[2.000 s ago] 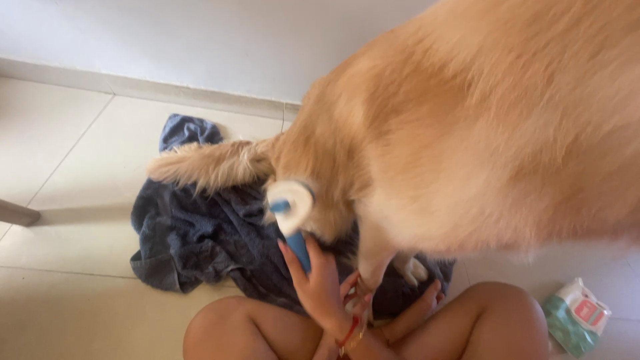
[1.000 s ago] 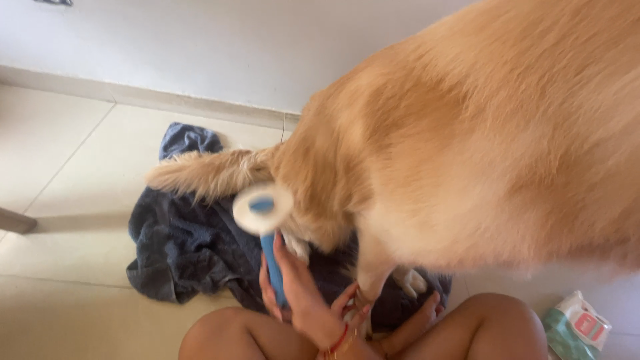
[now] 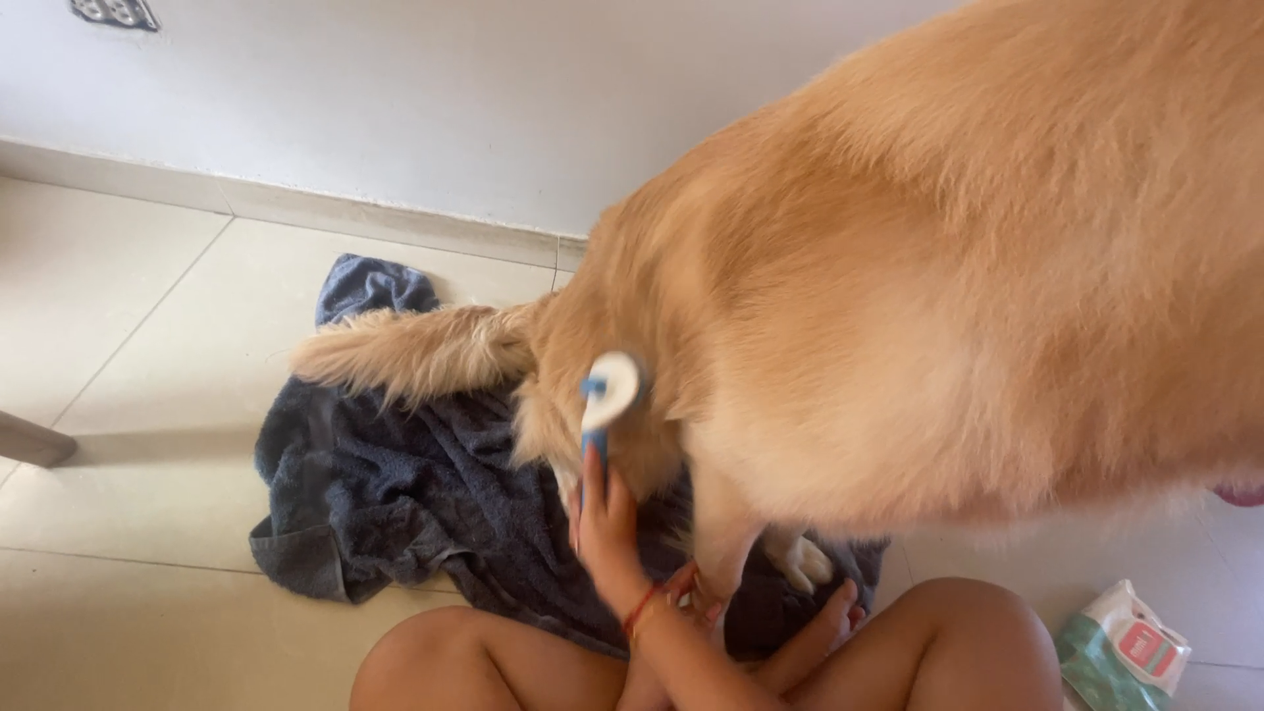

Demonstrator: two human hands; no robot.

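Observation:
A golden, long-haired dog (image 3: 938,296) stands with its tail (image 3: 415,351) pointing left. My right hand (image 3: 604,523), a red bracelet at its wrist, grips the blue handle of a pet grooming brush (image 3: 612,387). The brush's round white head is at the fur of the dog's haunch; its bristle side is hidden. My right forearm crosses over the left one. Low by the dog's hind leg (image 3: 723,528), my left hand (image 3: 696,595) has its fingers around the lower leg, partly hidden by my right forearm. A dark blue towel (image 3: 425,494) lies rumpled beneath the dog's hind part.
My bent legs (image 3: 968,642) frame the bottom of the view, one foot on the towel. A green and white wipes pack (image 3: 1126,647) lies on the tiles at the lower right. A wall (image 3: 444,109) runs behind the dog. A furniture leg (image 3: 35,441) juts in from the left.
My right hand has moved the brush to the right since one second ago, from beside the tail base onto the haunch. My left hand stays at the dog's lower leg.

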